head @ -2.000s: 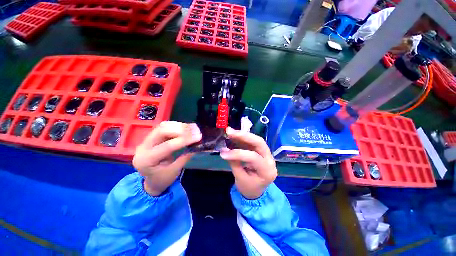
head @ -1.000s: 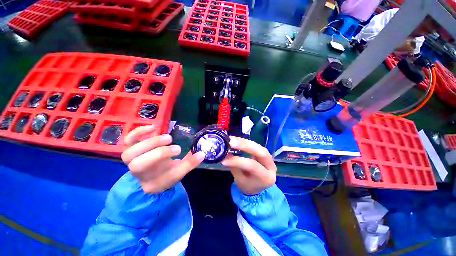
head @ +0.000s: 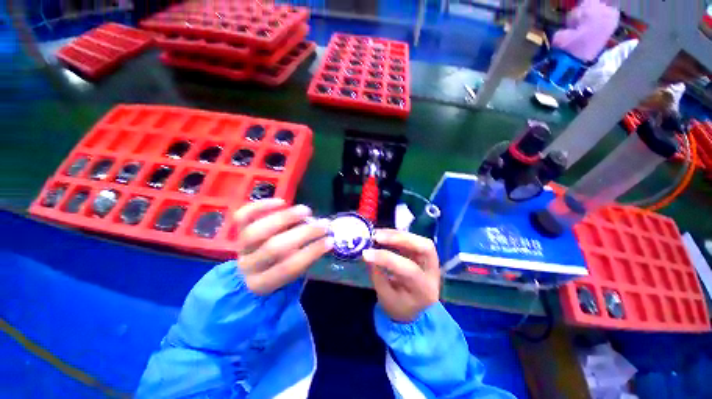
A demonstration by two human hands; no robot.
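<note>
A round watch unit (head: 350,235) with a dark rim and a bright silvery face turned up is held between both hands, just in front of the clamp. My left hand (head: 283,243) pinches its left edge with the fingertips. My right hand (head: 402,269) grips its right edge between thumb and fingers. The black toggle clamp press (head: 374,160) stands behind, and its red clamp handle (head: 368,199) points toward me. The fixture nest is hidden.
A red parts tray (head: 168,187) with black discs lies left. A blue controller box (head: 507,238) with an air regulator (head: 525,160) stands right, beside another red tray (head: 644,269) holding two discs. More trays (head: 361,74) lie behind. A waste carton (head: 546,362) is lower right.
Two seconds ago the unit was dark and edge-on; its silvery face now shows. My left fingers have closed in on its left edge since one second ago. The whole view has shifted.
</note>
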